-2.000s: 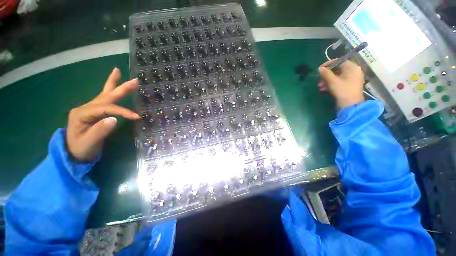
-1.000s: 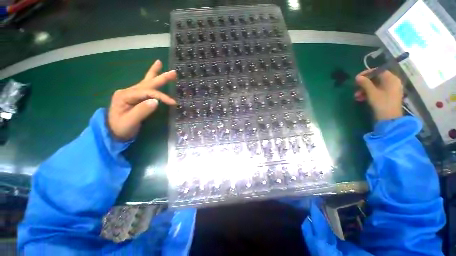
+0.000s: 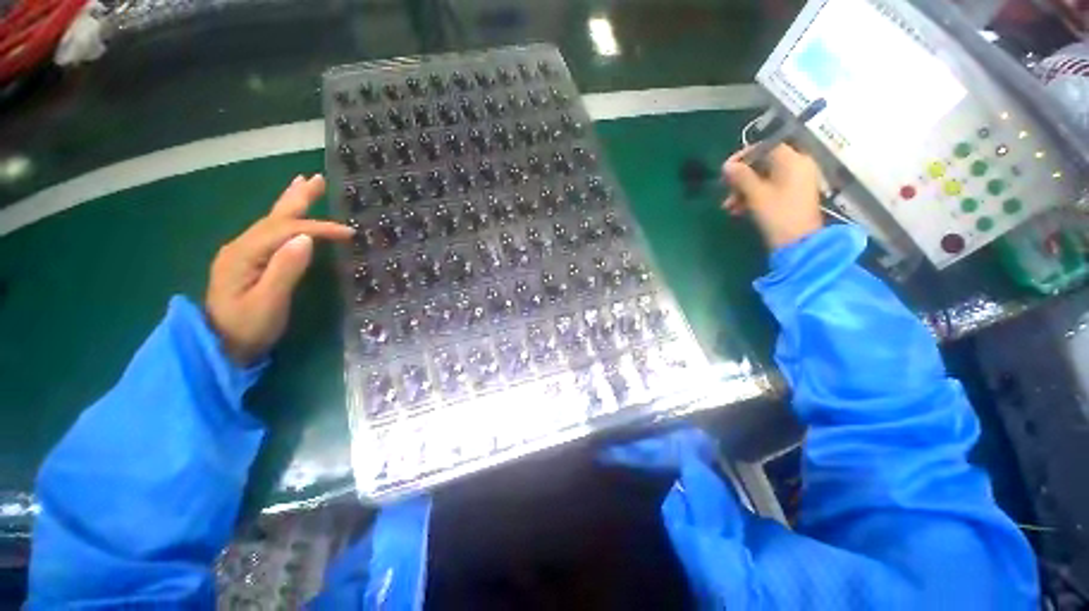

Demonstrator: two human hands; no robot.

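The clear blister tray (image 3: 478, 254) lies on the green bench, with small dark assemblies in rows of pockets and strong glare on its near rows. My left hand (image 3: 265, 265) is at the tray's left edge, holding nothing, its index finger extended to the edge pockets. My right hand (image 3: 779, 191) is right of the tray, holding dark tweezers (image 3: 803, 117) like a pen, the back end pointing up right. The tweezers' tip is blurred beside a small dark patch of parts (image 3: 699, 177) on the green mat.
A white instrument (image 3: 920, 131) with a lit screen and coloured buttons stands at the upper right, a white cable beside it. A second speckled tray (image 3: 281, 567) shows below the bench edge at the lower left. Red cables (image 3: 30, 36) lie at the upper left.
The view has shifted, so the instrument shows more fully. My left index finger now points to the tray's edge with the other fingers more bent. My right hand still holds the tweezers near the dark patch.
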